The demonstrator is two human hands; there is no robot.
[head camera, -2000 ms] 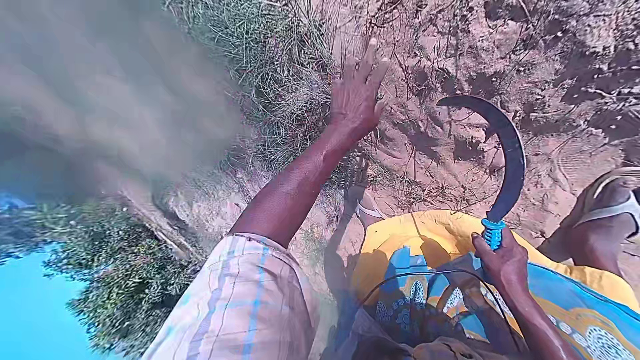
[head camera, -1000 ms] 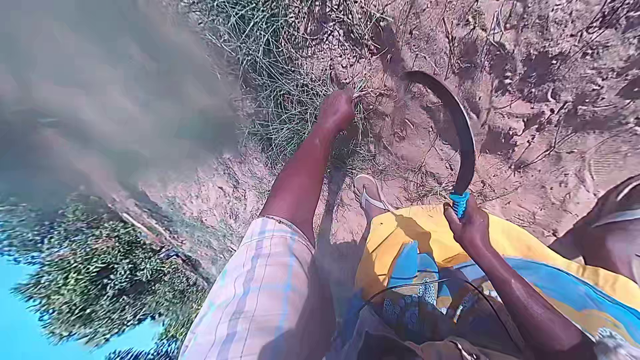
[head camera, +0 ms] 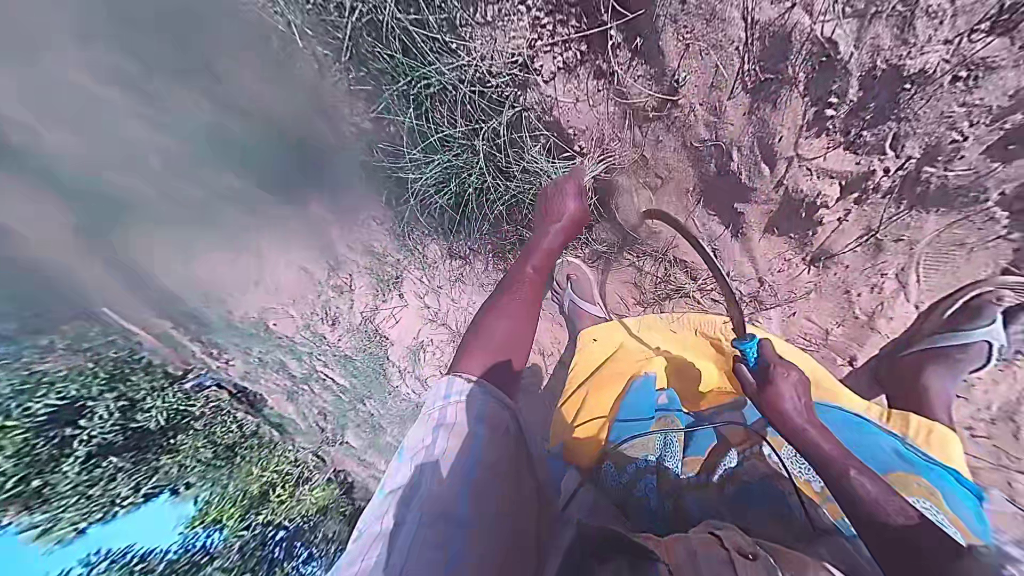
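Note:
A sickle with a dark curved blade (head camera: 704, 260) and a blue-wrapped handle is held in my right hand (head camera: 780, 388), above the yellow and blue patterned cloth (head camera: 624, 352) over my legs. The blade's tip points toward my left hand (head camera: 564, 204), with a gap between them. My left hand is closed at the edge of a clump of thin green grass (head camera: 472, 136), where dry stems (head camera: 604, 164) stand around the fist. It seems to grip some stems, whose ends are partly hidden by the fingers.
My sandalled feet (head camera: 580, 296) rest on sandy soil, one near the grass, the other (head camera: 960, 344) at the right. Dry stalks (head camera: 864, 232) lie on the ground at right. A thin black cord (head camera: 688, 428) crosses the cloth. Leafy bushes (head camera: 104, 432) stand at lower left.
My left hand was spread open over the ground two seconds ago and has since closed at the grass. The sickle has moved left with my right hand and its blade has turned.

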